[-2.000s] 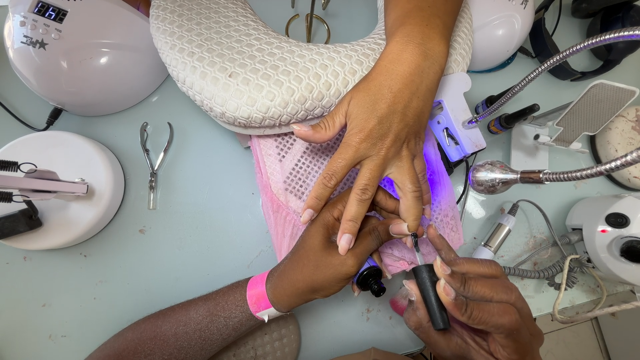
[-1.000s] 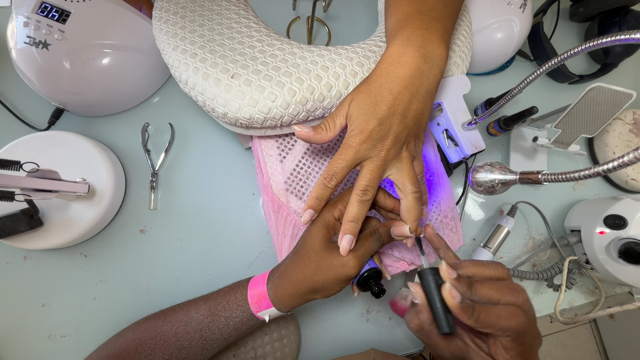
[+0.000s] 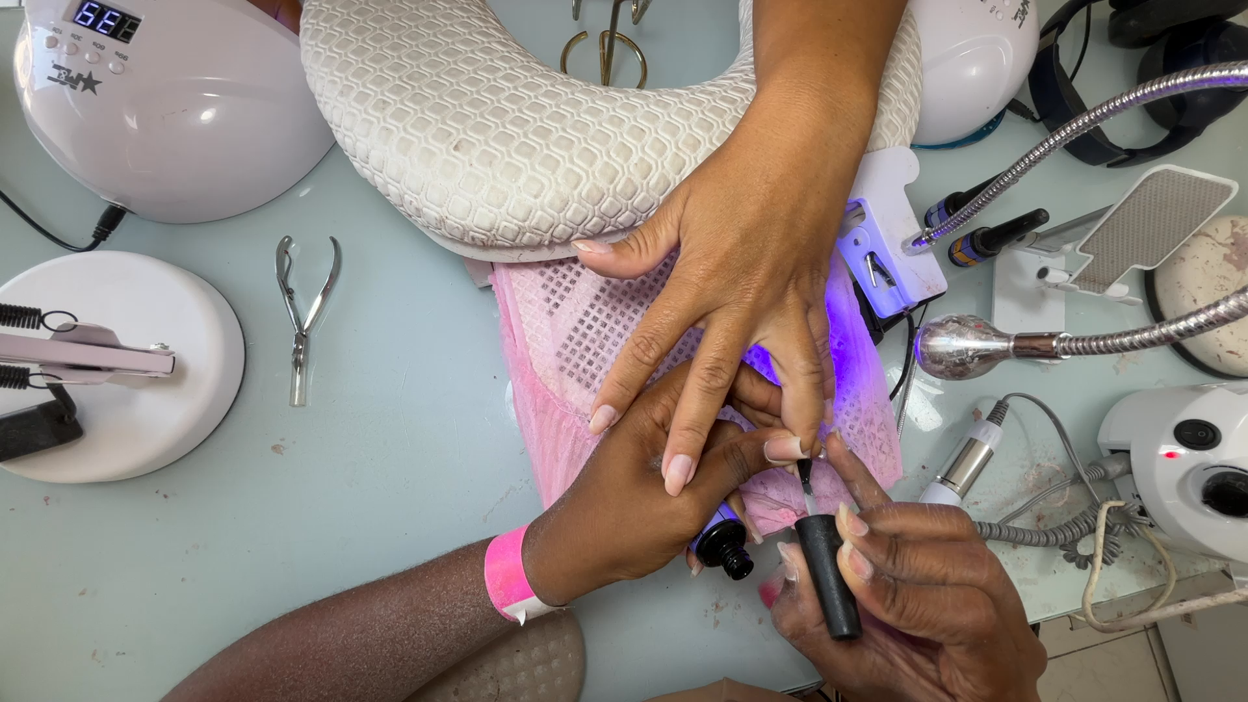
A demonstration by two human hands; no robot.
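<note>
My left hand, with a pink wristband, reaches in from the lower left. Its thumb presses against a fingertip of another person's hand, and its curled fingers hold an open polish bottle below, neck pointing down and right. My right hand, at the lower right, grips the black cap handle of a nail polish brush. The dark brush tip is at that person's nail, close to my left thumb. The other person's hand lies palm down, fingers spread, over a pink perforated dust collector.
A white textured cushion supports the other person's arm. Cuticle nippers lie at left, near a nail lamp and a round white base. At right are a flexible metal lamp arm, an electric file handpiece and its control unit.
The brush in my right hand has shifted slightly and stays at the same nail; its handle tilts a little differently. My left hand keeps its hold. The display on the nail lamp has changed.
</note>
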